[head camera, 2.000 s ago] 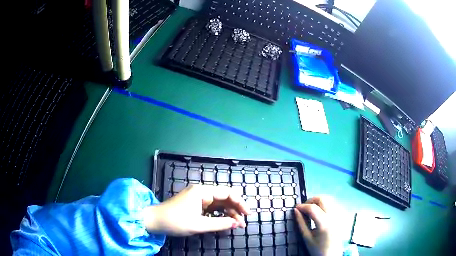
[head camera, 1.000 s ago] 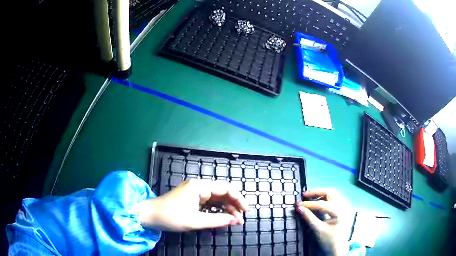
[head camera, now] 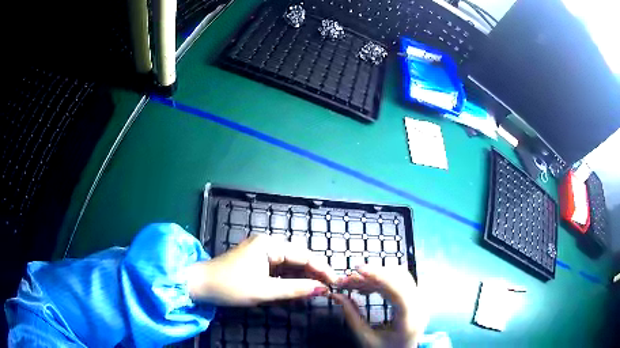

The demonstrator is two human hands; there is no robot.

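Note:
The black grid tray (head camera: pixel 309 203) lies on the green mat under both hands. My left hand (head camera: pixel 262 275) is over its left and middle part, half curled, with thumb and fingertips near each other. Small metal parts in its palm are hardly visible in the shadow now. My right hand (head camera: pixel 381 299) is over the tray's middle right, its thumb and index fingertips meeting the left fingertips. Whether a part is between the right fingertips is too blurred to tell.
A far black tray (head camera: pixel 292 75) carries three silvery part piles (head camera: pixel 332 28). To its right are a blue bin (head camera: pixel 432 76), a pale card (head camera: pixel 426 143) and a monitor (head camera: pixel 550 75). Another black tray (head camera: pixel 520 214), a red bin (head camera: pixel 576 198) and a pale pad (head camera: pixel 497 306) stand right.
My right hand has moved left from the tray's right edge to my left fingertips. My left hand has stayed in about the same place. The view has shifted slightly.

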